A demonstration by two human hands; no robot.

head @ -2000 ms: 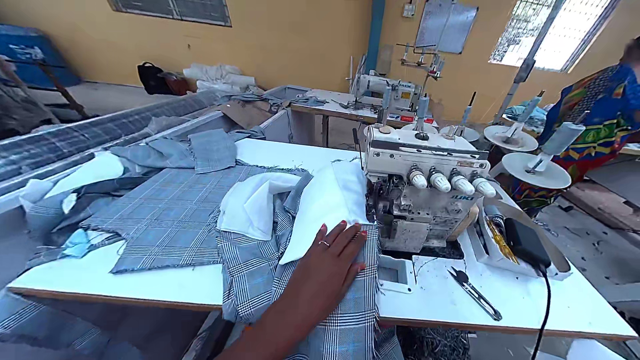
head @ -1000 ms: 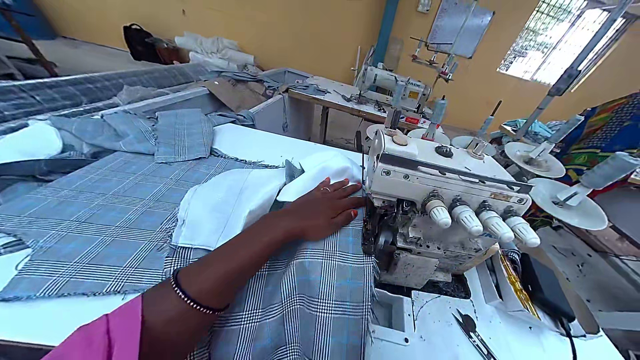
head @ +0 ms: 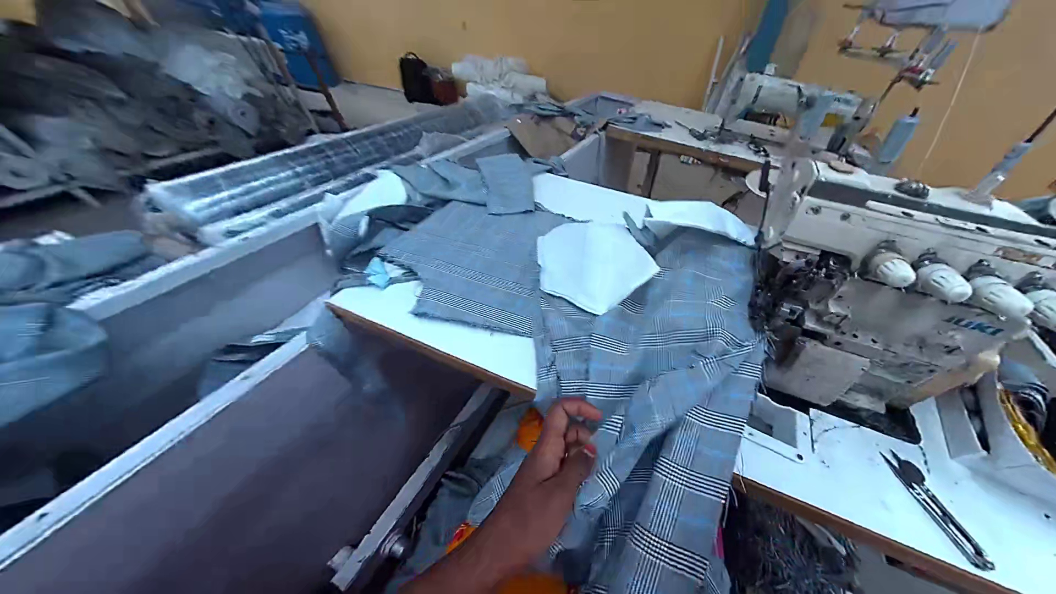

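Observation:
My left hand (head: 563, 450) is low in the middle of the head view, at the left edge of a grey checked cloth (head: 685, 404). Its fingers are curled; whether they pinch the cloth is unclear. The cloth drapes over the table's front edge, its right side beside the overlock sewing machine (head: 891, 272). One white fabric piece (head: 596, 266) lies on the checked cloth, and another (head: 697, 218) lies farther back near the machine. Left of them, a flat checked panel (head: 487, 264) rests on the white tabletop (head: 470, 342). My right hand is out of view.
Metal thread snips (head: 936, 507) lie on the table at the right. A deep wooden trough (head: 206, 421) runs along the left, beside plastic-wrapped fabric rolls (head: 330, 165). Behind stands another sewing machine (head: 792, 99). Dark fabric trimmings (head: 788, 536) are below the table's front edge.
My left hand has come back from the white piece beside the machine to the cloth's left edge near the table front. The view has swung left.

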